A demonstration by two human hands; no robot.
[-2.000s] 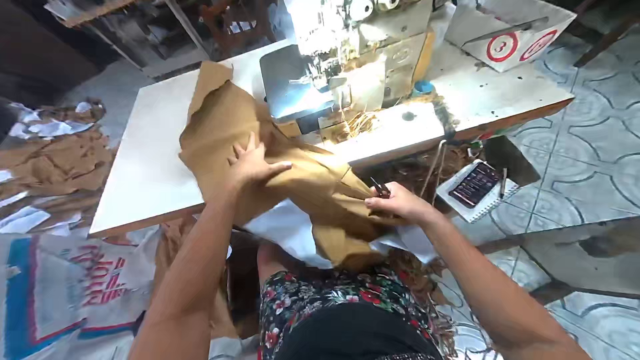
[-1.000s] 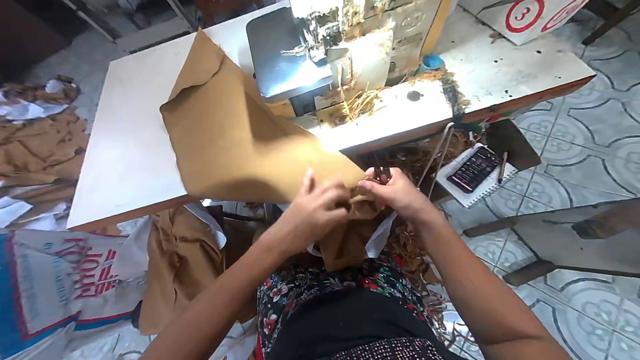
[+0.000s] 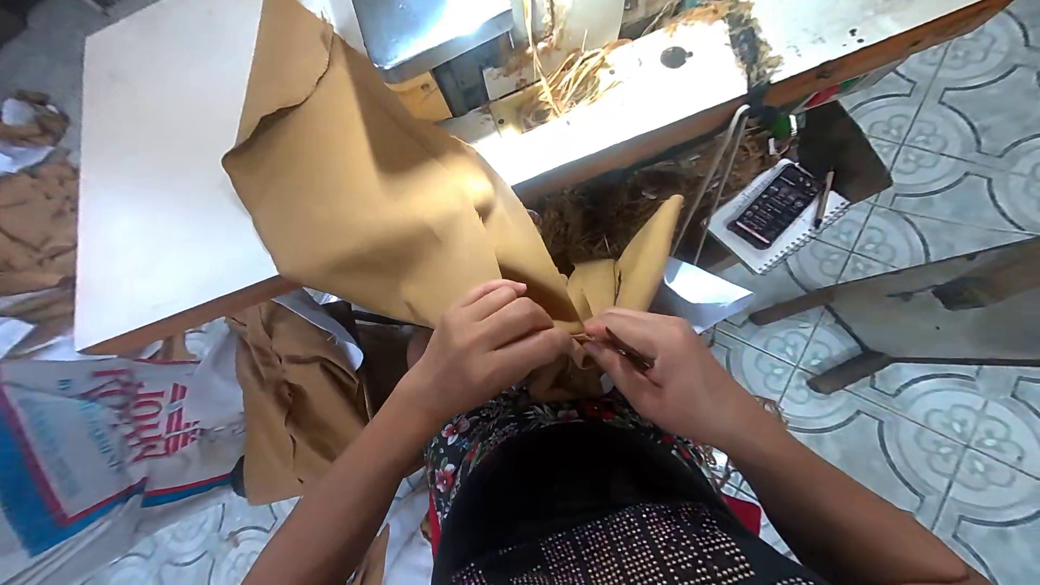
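A large piece of tan fabric point(image 3: 382, 195) drapes from the white sewing table point(image 3: 162, 179) down to my lap. My left hand point(image 3: 496, 349) pinches its lower edge between bent fingers. Close beside it, my right hand point(image 3: 658, 366) grips the same edge and also has a small dark tool point(image 3: 630, 351) in its palm, mostly hidden by the fingers; its kind is hard to tell. A folded end of the fabric sticks up above my right hand. White material point(image 3: 703, 292) lies just behind that hand.
The sewing machine's base, with loose threads point(image 3: 569, 85), is at the top. A phone point(image 3: 776, 203) and a pencil rest on a spiral notebook point(image 3: 751, 252) at right. Brown fabric point(image 3: 301, 406) hangs at left near a printed sack point(image 3: 122, 439). A wooden stool or bench point(image 3: 959, 309) stands at right.
My left hand has come off the spread fabric on the table and moved right, beside my right hand at the edge. The view has shifted closer to the hands.
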